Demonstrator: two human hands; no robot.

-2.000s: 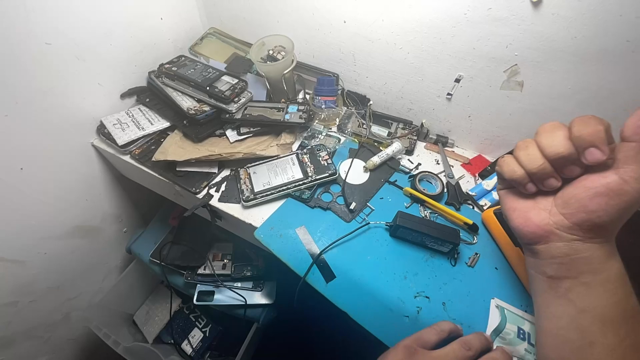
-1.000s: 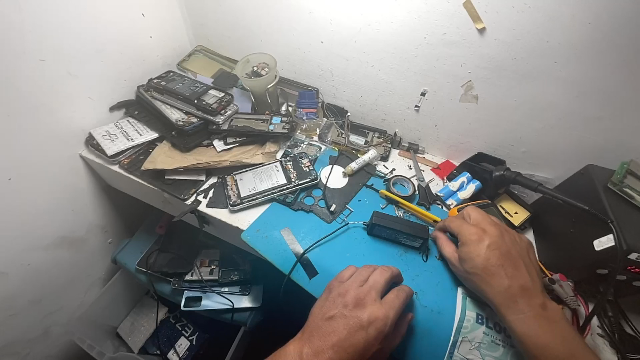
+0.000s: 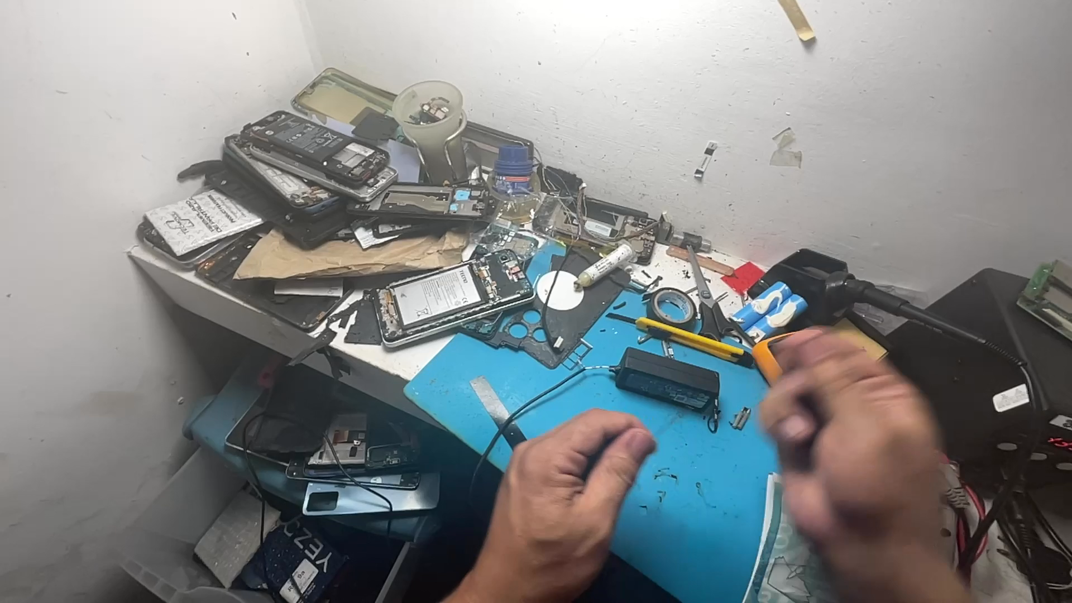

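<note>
My left hand (image 3: 569, 494) is above the near edge of the blue work mat (image 3: 695, 477), fingers curled toward the thumb; whether it holds anything cannot be told. My right hand (image 3: 846, 435), blurred, is raised at the mat's right side with bent fingers, and its grip is unclear. Between and beyond the hands lies a black power adapter (image 3: 667, 378) with a thin cable. Behind it are a yellow utility knife (image 3: 693, 340), a roll of black tape (image 3: 672, 308), scissors (image 3: 712, 306) and two blue battery cells (image 3: 769, 310). An opened phone (image 3: 452, 297) rests at the mat's far left.
Stacked phone parts (image 3: 318, 155), brown paper (image 3: 352, 255), a plastic cup (image 3: 429, 126) and a blue-capped bottle (image 3: 513, 180) crowd the back left. A hot-air tool handle (image 3: 888, 297) and a black box (image 3: 963, 335) stand right. Below left sits an open drawer (image 3: 176, 528) of parts.
My right hand was at the adapter's right end one second ago and is now off it, nearer and to the right. My left hand has turned, its thumb now showing.
</note>
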